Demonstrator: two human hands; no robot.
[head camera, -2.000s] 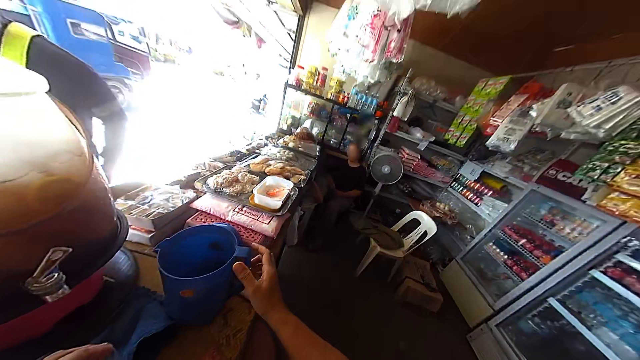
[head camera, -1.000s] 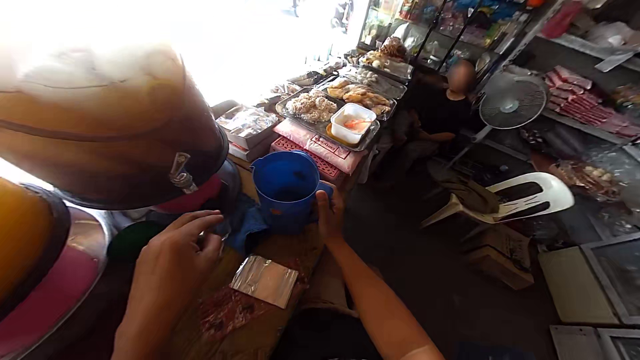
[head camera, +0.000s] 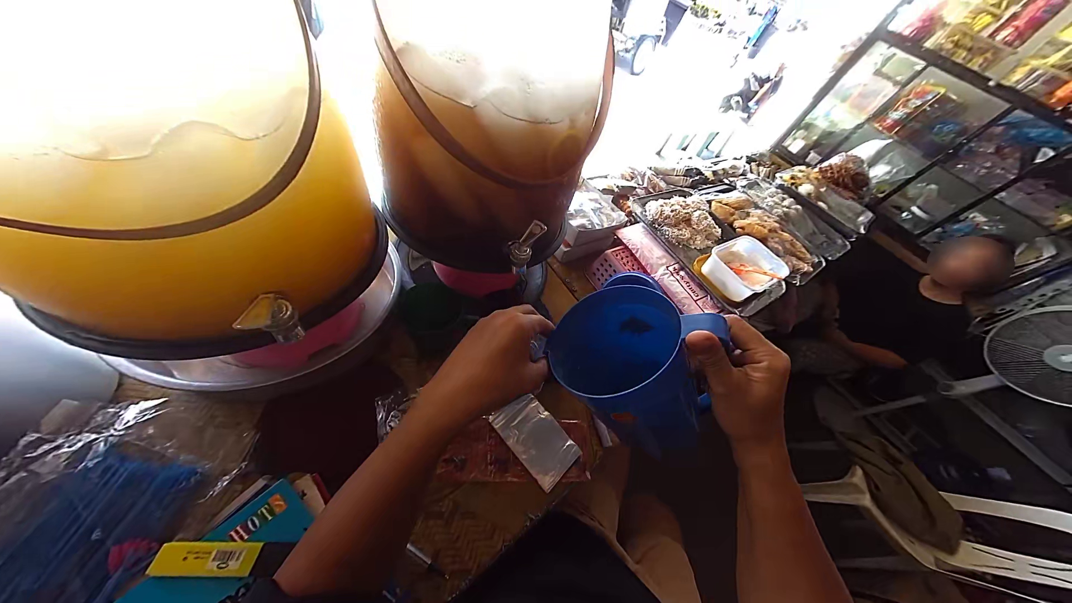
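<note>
My right hand (head camera: 741, 373) is closed on the handle of a blue plastic pitcher (head camera: 620, 343), which is tilted so that its inside shows. At the pitcher's left rim is my left hand (head camera: 502, 360), fingers curled; a bit of clear plastic shows at its fingertips, and whether it grips that or the rim I cannot tell. Below the hands lies a clear plastic packet (head camera: 536, 440) on the table. Behind my left hand stands a large drink dispenser with brown liquid (head camera: 494, 142), its tap (head camera: 526, 243) facing me. A second dispenser holds yellow liquid (head camera: 193, 251).
Food trays (head camera: 804, 276) and a white tub (head camera: 744, 266) stand beyond the pitcher. Clear and blue plastic bags (head camera: 100, 502) and books (head camera: 268, 519) lie at lower left. A seated person (head camera: 930, 310), a fan (head camera: 1038, 356) and a white plastic chair (head camera: 1005, 536) are on the right.
My right hand has taken hold of the pitcher's handle, and the pitcher is now lifted and tilted. My left hand has come to its rim. The view has swung left.
</note>
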